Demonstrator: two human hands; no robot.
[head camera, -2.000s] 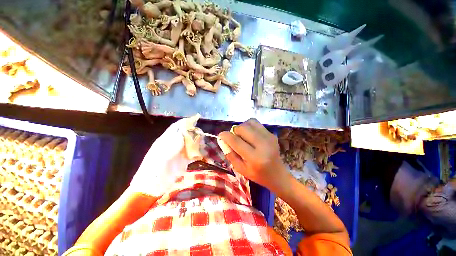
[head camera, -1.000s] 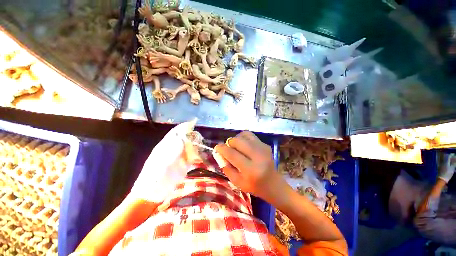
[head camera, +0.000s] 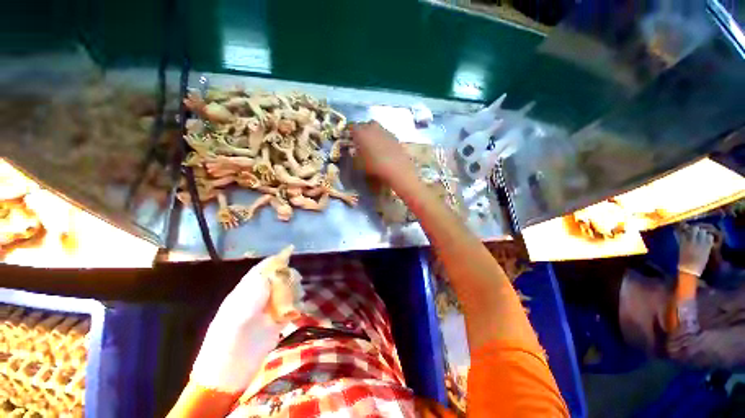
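Note:
My left hand (head camera: 237, 331), in a white glove, holds a tan moulded limb piece (head camera: 283, 292) upright over the checked apron (head camera: 335, 371). My right hand (head camera: 377, 151) is bare and stretched forward over the bench. Its fingers are at the right edge of the loose pile of tan limb pieces (head camera: 278, 163). The hand is blurred, and whether it holds anything cannot be told. The stained work board (head camera: 421, 163) lies partly behind my right forearm, and the white cup is hidden.
White nozzle bottles (head camera: 482, 155) stand at the bench's right end. A black cable (head camera: 194, 204) hangs left of the pile. Crates flank my lap: left (head camera: 96, 351), right (head camera: 564, 343). Bright side trays (head camera: 73, 237) and another person's arm (head camera: 686, 286) also show.
My right hand has left the piece at my lap and moved forward to the pile's right edge. My left hand still holds the piece, slightly lower. The view has tilted up.

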